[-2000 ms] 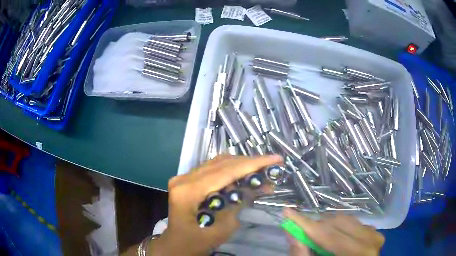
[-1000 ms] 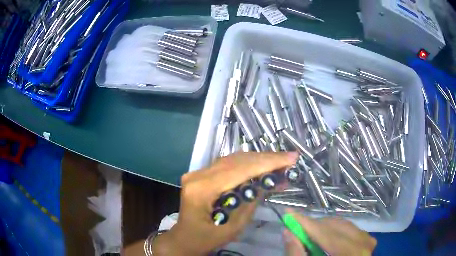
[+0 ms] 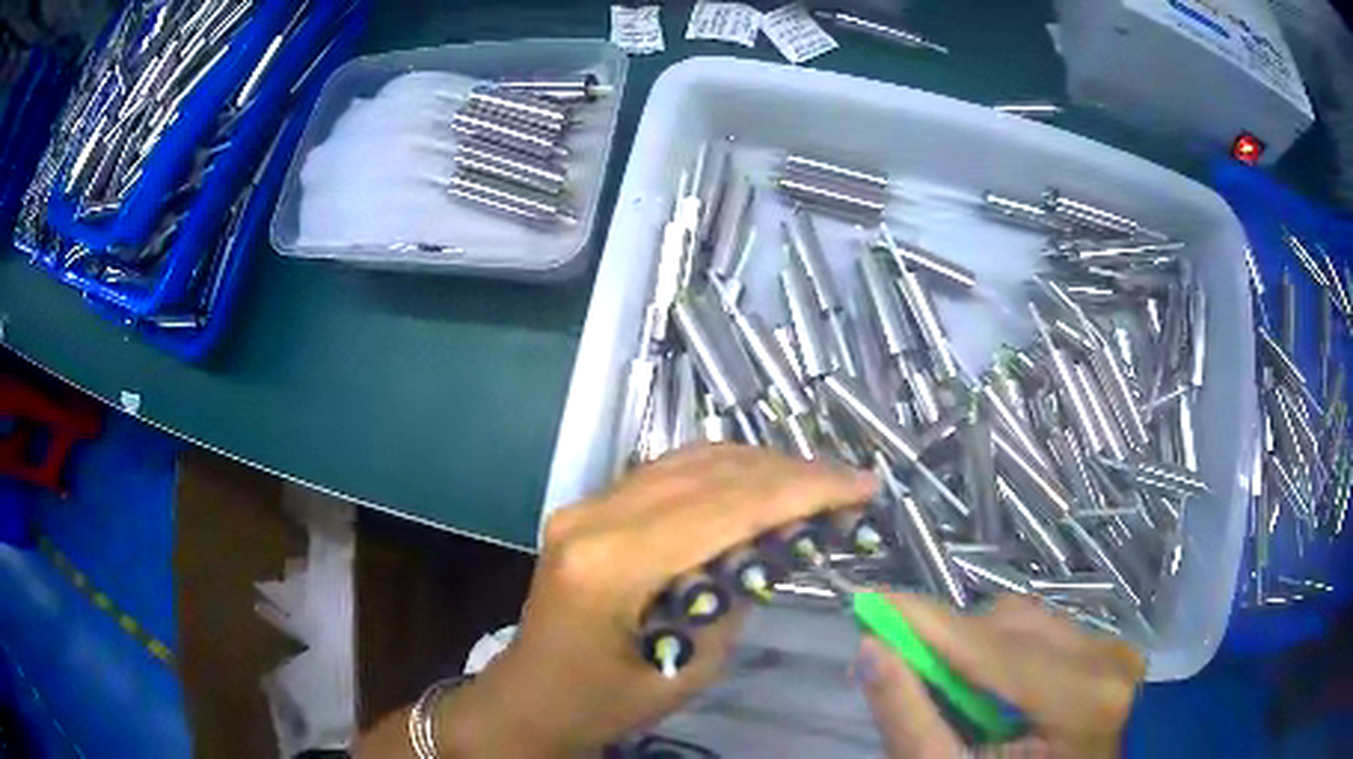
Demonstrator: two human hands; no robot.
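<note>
My left hand is bare and holds several silver damper cylinders side by side, with their dark round ends and pale or brass centres facing me. My right hand grips a green-handled tool whose thin metal shaft points at the ends of the cylinders at the upper right of the row. Whether the tip touches one is too small to tell. Both hands are over the front edge of a large white tub heaped with loose silver cylinders.
A clear box with white lining and several cylinders stands left of the tub. Stacked blue trays of metal parts are far left, another blue tray at right. White packets and a white unit lie behind. A cardboard box is below the bench.
The view has shifted slightly. The green tool's tip has moved up and is now close to the cylinder ends in my left hand. My left hand still holds the same row.
</note>
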